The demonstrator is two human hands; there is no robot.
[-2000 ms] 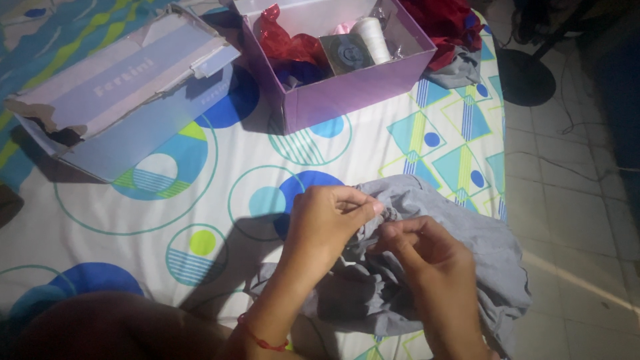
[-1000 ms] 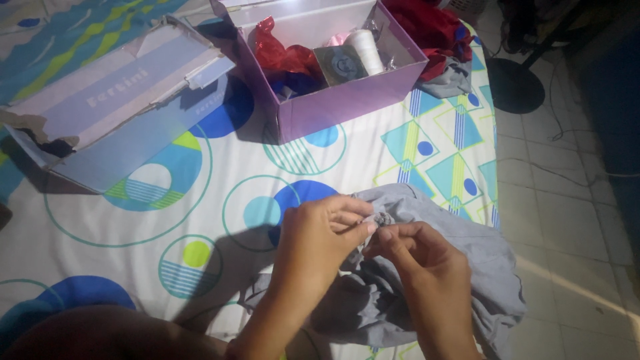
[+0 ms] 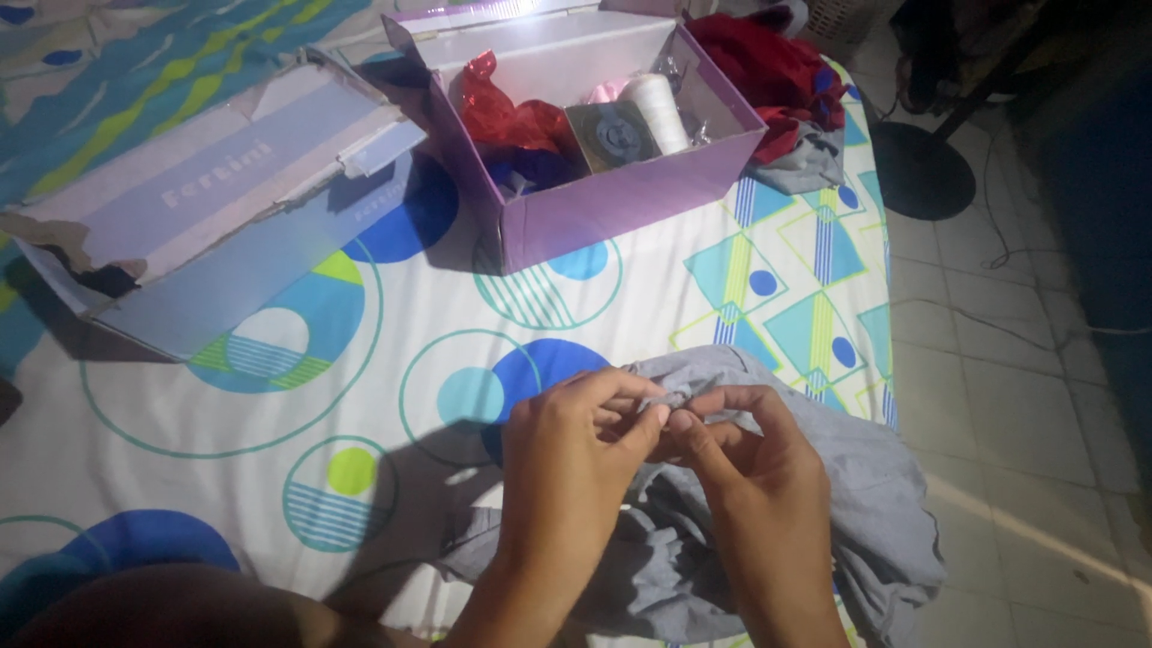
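Note:
A crumpled grey cloth (image 3: 864,477) lies bunched on a bed's patterned sheet (image 3: 648,297), under and around my hands. My left hand (image 3: 576,450) pinches a small gathered fold of it between thumb and fingers. Close beside it, my right hand (image 3: 765,477) grips the same fold with thumb and forefinger. The fingertips of both hands nearly meet there. Whether anything small, such as a needle, is between them cannot be seen.
An open purple cardboard box (image 3: 621,207) holds a white thread cone (image 3: 659,115), red wrapping (image 3: 508,112) and other items. Left of it stands a torn pale-blue box (image 3: 234,270). Red cloth (image 3: 765,67) lies at the bed's edge, beside the tiled floor (image 3: 981,405).
My hands stay at the same fold of grey cloth. The fingers of both hands have shifted slightly around it. The boxes have not moved on the bed.

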